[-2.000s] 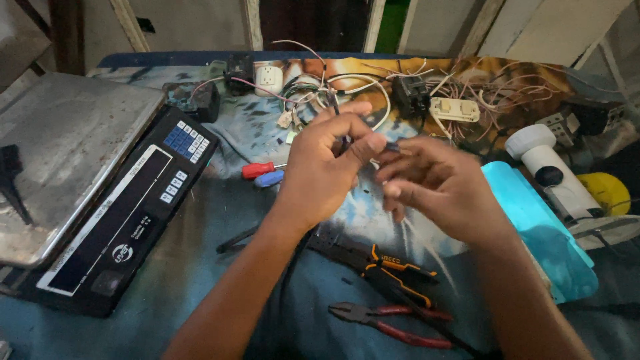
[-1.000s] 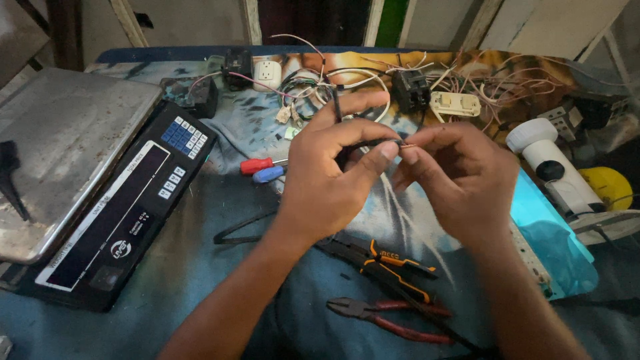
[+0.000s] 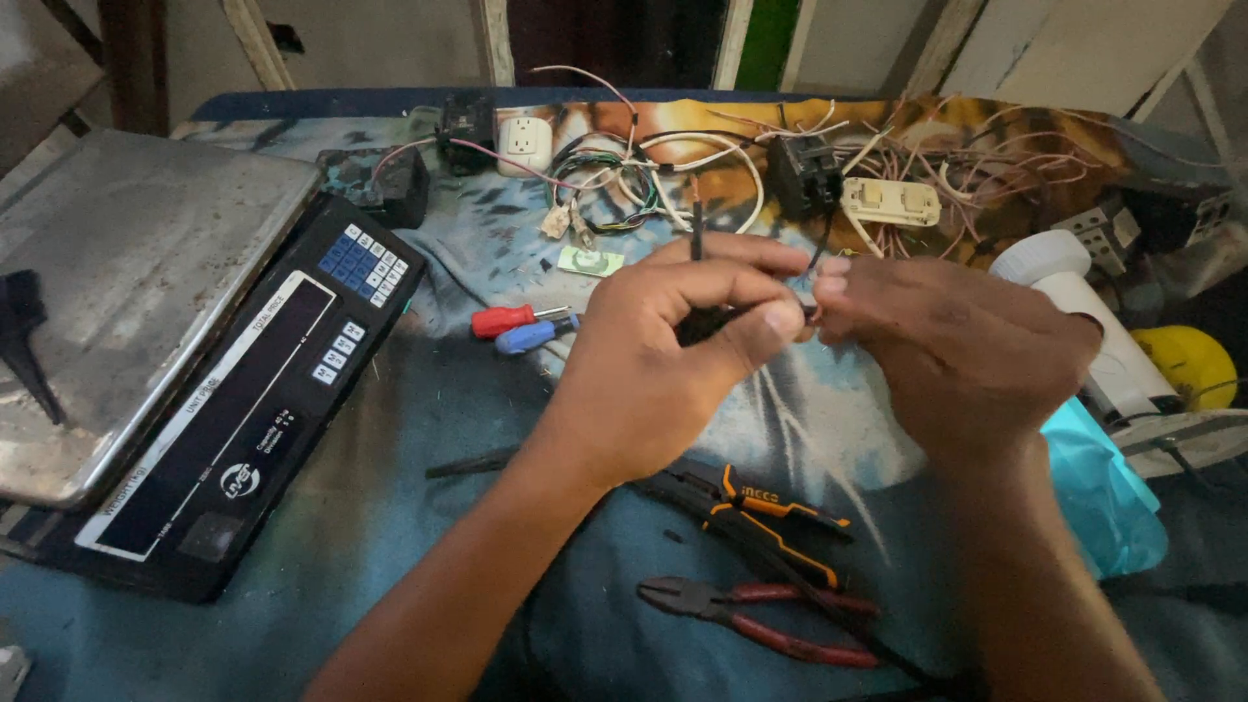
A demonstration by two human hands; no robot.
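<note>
My left hand (image 3: pixel 682 351) is closed on a black cable (image 3: pixel 696 229); one end with bare copper stands up above its fingers. At its thumb tip, my right hand (image 3: pixel 946 341) pinches the thin end of a cable, where some copper colour shows. The fingertips of both hands nearly meet, and they hide most of what is between them. Below the hands lie Ingco pliers (image 3: pixel 751 517) with black and orange handles, partly behind my left wrist, and red-handled diagonal cutters (image 3: pixel 751 614). A black cable runs across the cutters' handles.
A digital scale (image 3: pixel 263 409) stands at the left. Red (image 3: pixel 503 320) and blue (image 3: pixel 531 334) screwdrivers lie beside my left hand. Along the back are a white outlet (image 3: pixel 525 144), coiled wires (image 3: pixel 624 180), a black breaker (image 3: pixel 804 174) and a switch plate (image 3: pixel 891 202). A white cylindrical fixture (image 3: pixel 1097 312) is at the right.
My right hand has turned, with its back now more toward the view and its fingers up against those of my left hand. My left hand keeps its grip on the cable.
</note>
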